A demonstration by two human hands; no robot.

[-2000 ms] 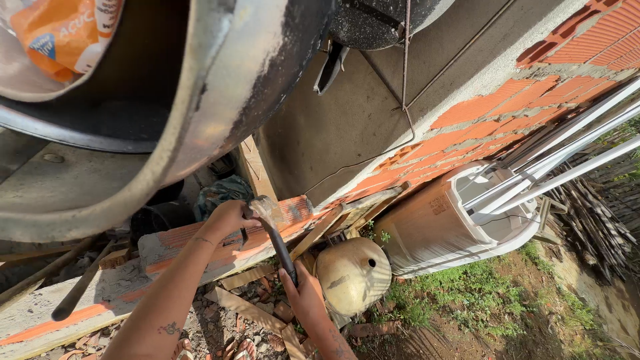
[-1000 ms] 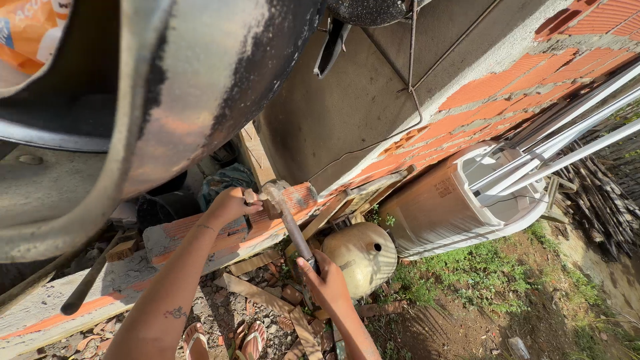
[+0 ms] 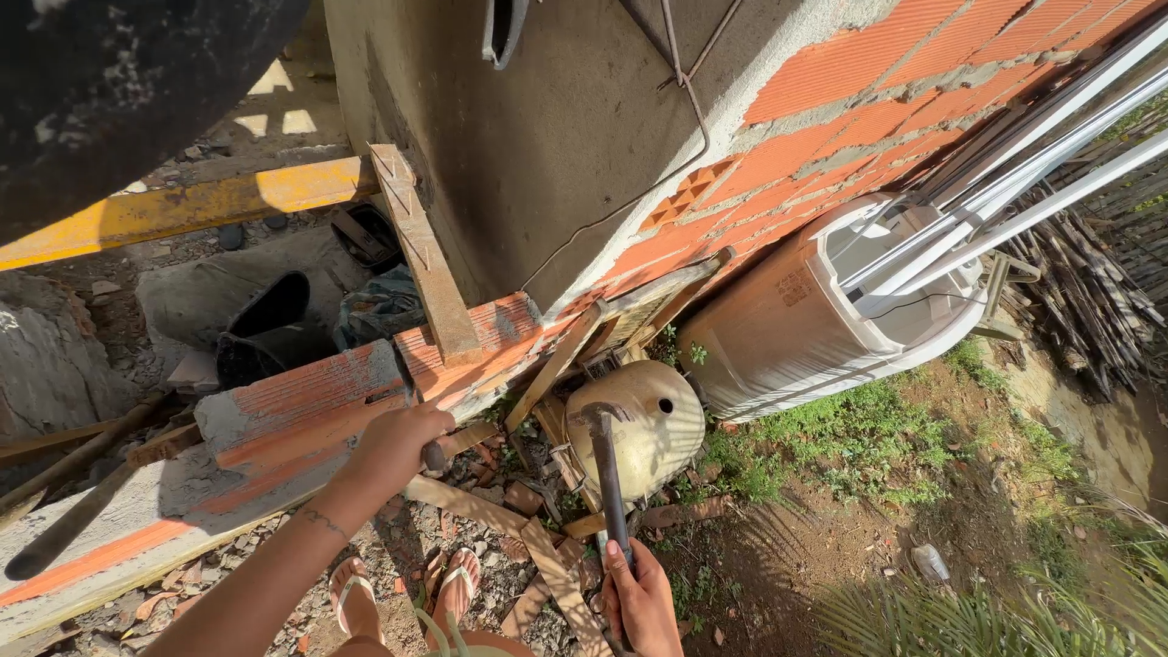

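My left hand (image 3: 394, 449) grips a metal tool, seemingly a chisel (image 3: 435, 455); its rounded end shows below the fist and a thin part rises at the gap between two hollow clay bricks. One mortar-smeared brick (image 3: 301, 397) lies left of the gap, the other brick (image 3: 497, 333) right of it, against the plastered wall. My right hand (image 3: 643, 598) holds a hammer (image 3: 610, 465) by its dark handle, low and right of the bricks. The hammer's head is raised in front of a pale rounded vessel with a hole (image 3: 662, 433), apart from the chisel.
A board with nails (image 3: 424, 260) leans on the right brick, beside a yellow metal beam (image 3: 210, 208). Rubble and loose wood strips (image 3: 557, 575) lie around my sandalled feet. A large plastic tank (image 3: 766, 319) holding long white profiles stands along the brick wall. A dark rounded body fills the top left.
The hammer has moved away from my left hand, down and to the right; its head was beside that hand before. The view has shifted, and the large drum now shows only in part.
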